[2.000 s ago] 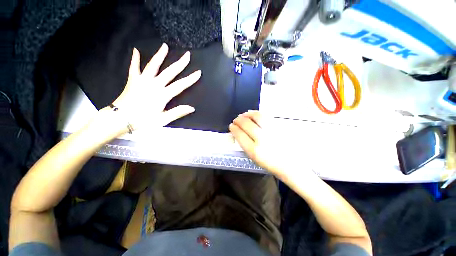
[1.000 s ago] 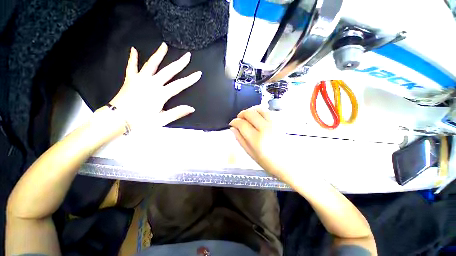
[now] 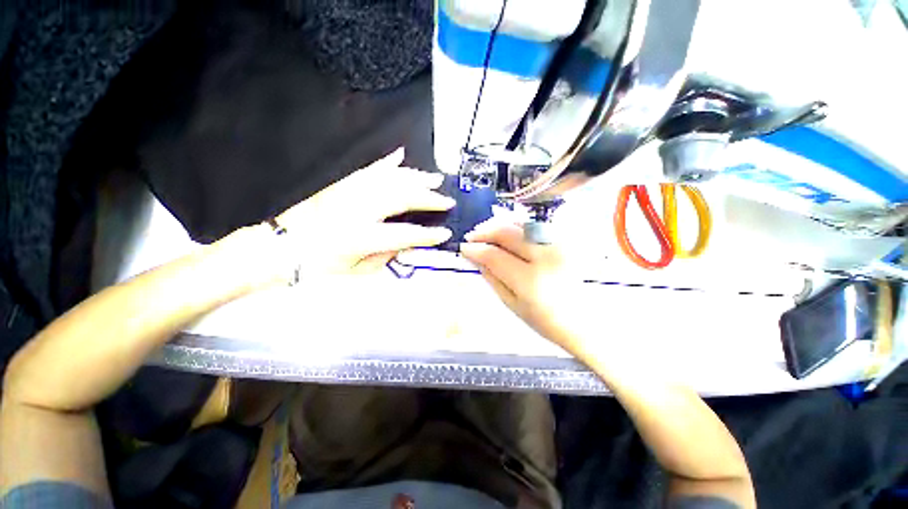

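Note:
Smooth black cloth [image 3: 249, 129] lies on the white machine table and runs under the presser foot [image 3: 478, 171] of the white sewing machine. My left hand [image 3: 373, 219] lies on the cloth left of the foot, its fingers now pointing towards the needle area. My right hand [image 3: 513, 260] is at the cloth's front edge, just in front of the foot, fingertips together at the edge. The two hands' fingertips are close to each other. Glare hides whether either hand pinches the cloth. A small dark loop of edge or thread shows below my left fingers.
Scissors with red and yellow handles [image 3: 662, 227] lie right of the needle. A black rectangle like a phone [image 3: 821, 328] is at the far right. A grey ruler strip [image 3: 398, 372] follows the table's front edge. Nubbly dark cloth [image 3: 368, 45] is heaped behind.
My left hand has moved right from a flat, widely spread pose, its fingers drawing closer together. My right hand stays near the cloth edge. The camera view has shifted, with the machine head looming larger.

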